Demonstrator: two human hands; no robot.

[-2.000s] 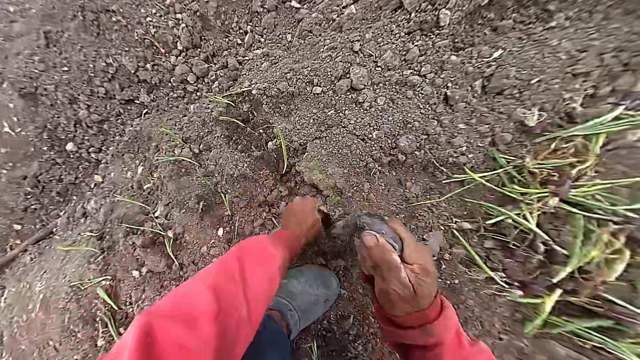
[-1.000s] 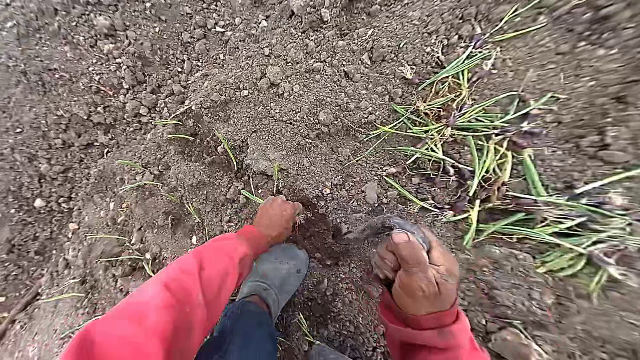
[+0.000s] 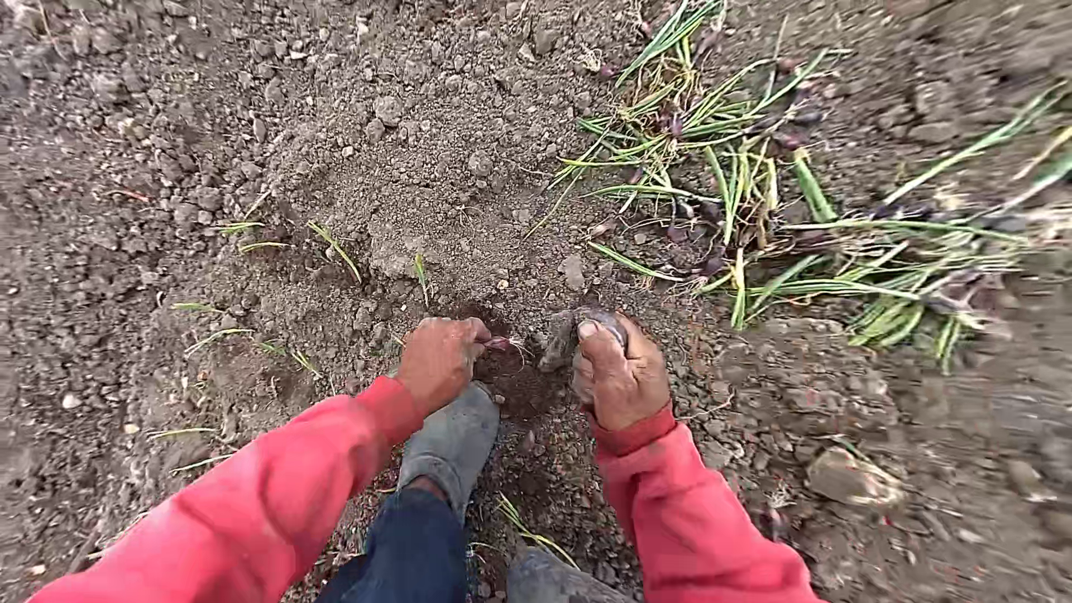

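Observation:
My left hand holds a small onion seedling by its purple bulb, with the pale roots pointing right, over a patch of dark, dug soil. Just right of that patch, my right hand is closed around a curved, soil-caked digging tool; its worn end points down and left, and its full shape is hidden by the fingers. Planted green shoots stand in the soil above and to the left of my left hand. A loose pile of onion seedlings with purple bulbs lies at the upper right.
My shoe is on the soil just below my left hand, and part of the other shoe shows at the bottom edge. A few leaves lie between them. A pale stone sits at the right. Cloddy soil surrounds everything.
A seedling's bulb and roots now show at my left hand's fingertips, not visible before. My right hand keeps its hold on the tool. The view has shifted toward the seedling pile.

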